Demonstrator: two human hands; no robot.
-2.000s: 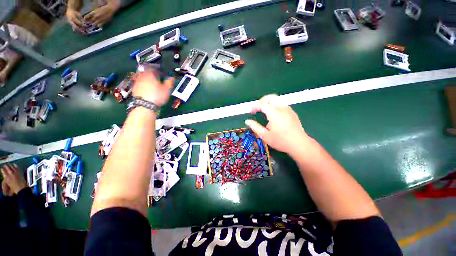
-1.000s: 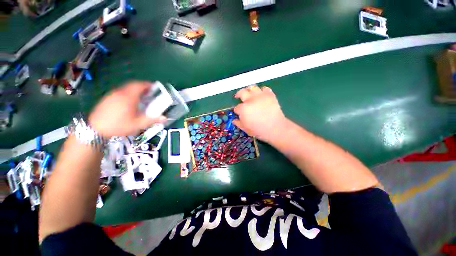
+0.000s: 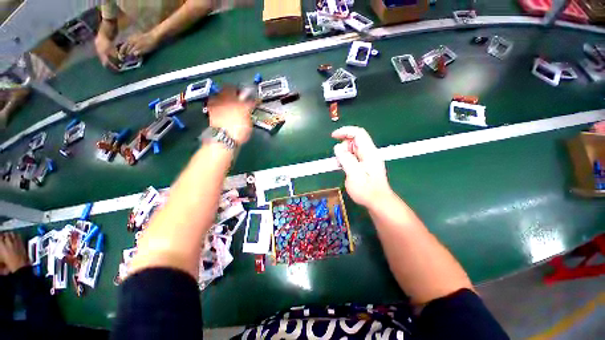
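Note:
My left hand [image 3: 231, 114] is blurred and reaches over the dividing strip onto the belt, beside a housing with a brown part [image 3: 268, 118]. Whether its fingers hold anything is unclear. My right hand [image 3: 361, 169] is above the box's far right corner, fingers apart, with nothing visible in it. The open cardboard parts box [image 3: 349, 229] holds blue-grey discs with red leads and a few blue cylinders. A white housing [image 3: 248, 232] lies against the box's left side. Another white housing [image 3: 265, 196] lies at its far left corner, beside the strip.
A heap of white housings [image 3: 215, 255] is partly under my left forearm. A second heap with blue cylinders [image 3: 61, 259] is further left. Loose housings lie along the belt beyond the white strip [image 3: 434, 145]. Another person's hands [image 3: 137, 46] are opposite. A carton [image 3: 590, 159] stands far right.
My left hand has moved from near the box, where it held a white housing, back out over the belt. A housing now lies at the box's far left corner. My right hand is clear of the box.

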